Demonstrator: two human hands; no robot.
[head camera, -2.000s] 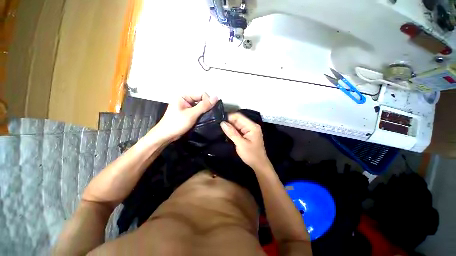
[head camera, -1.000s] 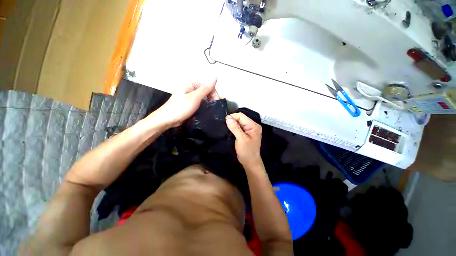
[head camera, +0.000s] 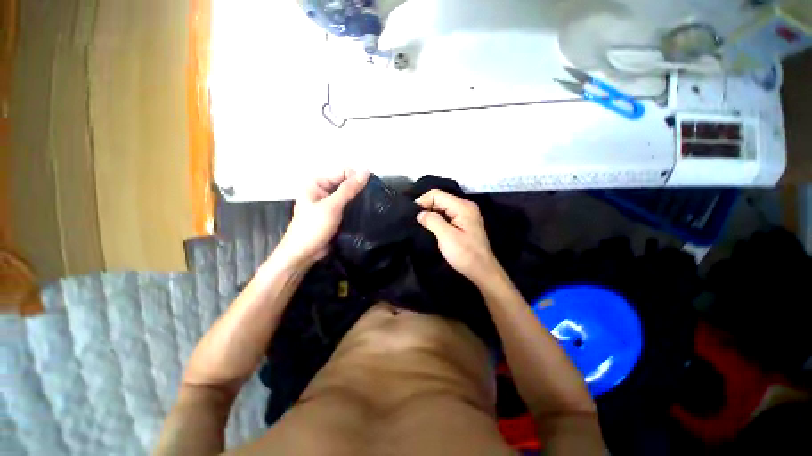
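A black fabric piece (head camera: 378, 218) is held over the lap, just off the table's front edge. My left hand (head camera: 326, 212) pinches its upper left corner between thumb and fingers. My right hand (head camera: 452, 229) pinches its right side with thumb and forefinger. The piece is spread between the two hands, with faint pale marks on its surface. Its lower part merges with the larger black garment (head camera: 312, 329) heaped on the lap, so its outline there cannot be told. The presser foot area (head camera: 371, 52) is at the top, away from both hands.
Light-blue thread snips (head camera: 611, 96) lie on the white machine table (head camera: 267, 142), right of the needle. The control panel (head camera: 712, 141) is at the right table end. A blue plastic bowl or stool top (head camera: 588, 340) is right of the lap. A dark-blue basket (head camera: 686, 212) is under the table. Cardboard (head camera: 133, 134) stands left.
The view has turned and shifted, so the table edge now runs nearly level. The hands stay on the black piece; they are farther apart and it is spread wider between them.
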